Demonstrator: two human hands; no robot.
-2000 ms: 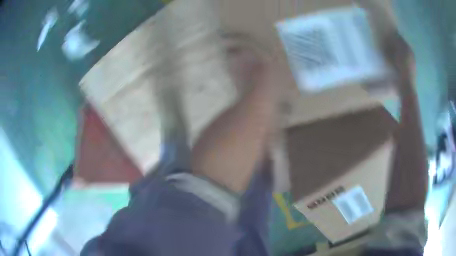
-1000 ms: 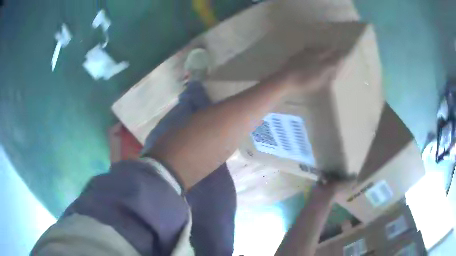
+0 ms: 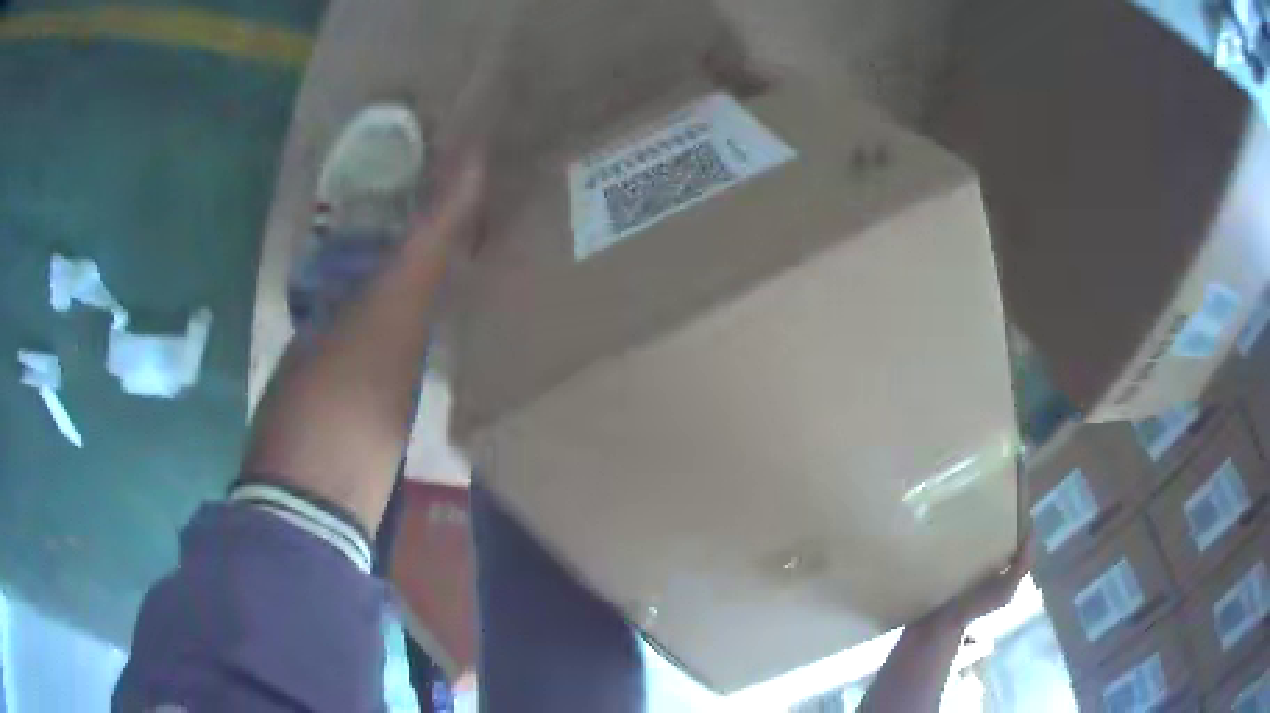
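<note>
A brown carton [image 3: 752, 418], tilted, fills the middle of the view. One side bears a white label [image 3: 683, 174] with a QR block and barcodes; a shiny strip of tape [image 3: 961, 478] shows near its right edge. My left hand [image 3: 467, 202] is blurred against the carton's left side, its fingers partly hidden. My right hand [image 3: 992, 592] grips the carton's lower right edge, its fingers partly hidden. The carton is held between both hands.
Another labelled carton [image 3: 1114, 181] stands at the right. A carton stack [image 3: 1114, 592] is at lower right. My shoe [image 3: 373, 167] is on a pale board [image 3: 300, 153]. White paper scraps [image 3: 160, 355] lie on the green floor at left. A red object [image 3: 435, 557] is below.
The carton has turned and come closer, its label now at the upper side. My left hand has moved from across it to its left side. The carton stack shows more at lower right.
</note>
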